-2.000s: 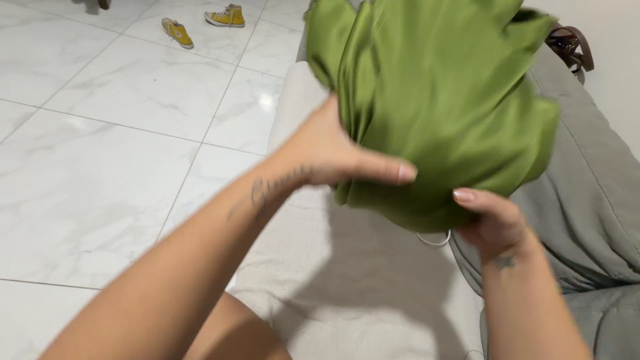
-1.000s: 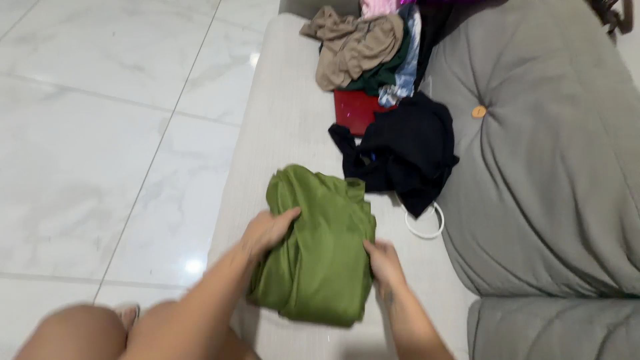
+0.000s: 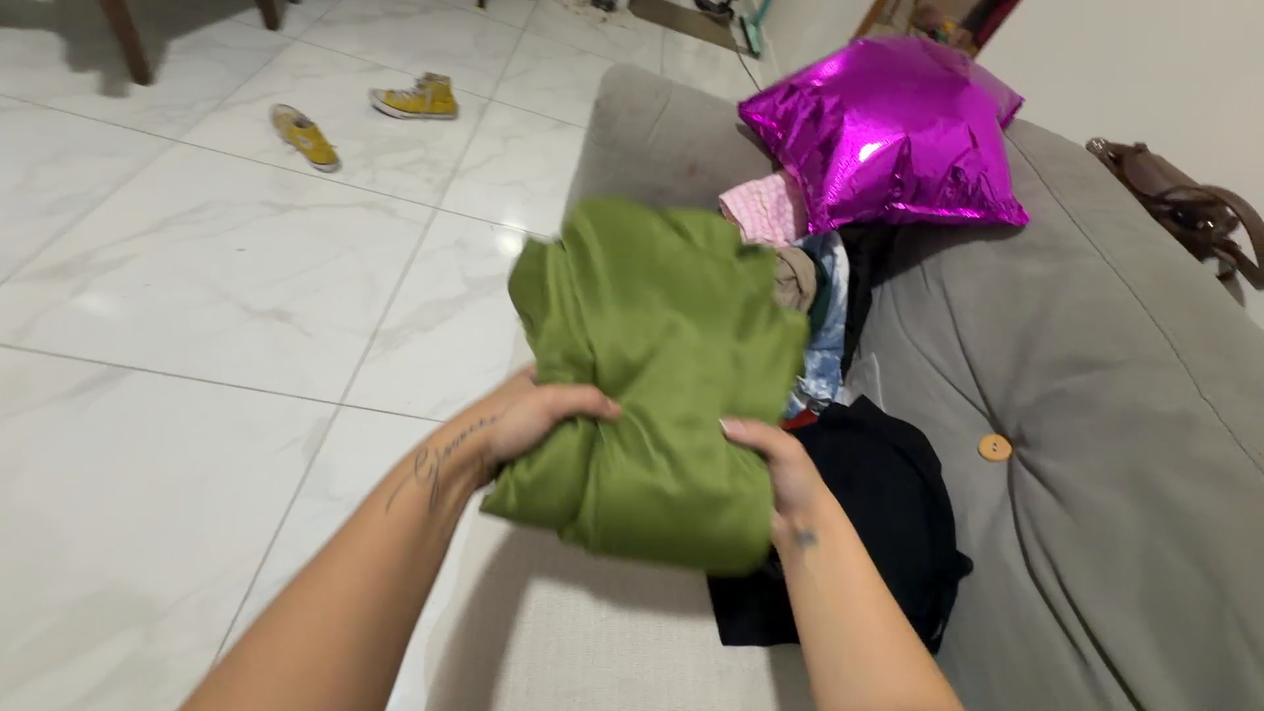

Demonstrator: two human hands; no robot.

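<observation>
A folded green satiny garment (image 3: 662,346) is held up above the sofa seat. My left hand (image 3: 543,420) grips its left side, thumb on top and fingers hidden behind the cloth. My right hand (image 3: 775,469) grips the lower right side, its thumb also on top. A black garment (image 3: 889,513) lies crumpled on the seat, partly behind my right hand and forearm. Beyond the green cloth is a pile with a pink checked cloth (image 3: 765,209), a beige cloth (image 3: 793,279) and a blue-and-white cloth (image 3: 828,321).
A shiny magenta foil cushion or balloon (image 3: 889,138) rests against the grey tufted backrest (image 3: 1086,395). The light seat (image 3: 592,642) lies below my hands. Yellow sneakers (image 3: 420,99) stand on the marble-look tiled floor (image 3: 227,267). A brown strapped bag (image 3: 1185,202) is behind the backrest.
A second ago the folded green garment was lower, over the seat beside the black garment; now both hands hold it raised. The view has tilted up toward the sofa's far end.
</observation>
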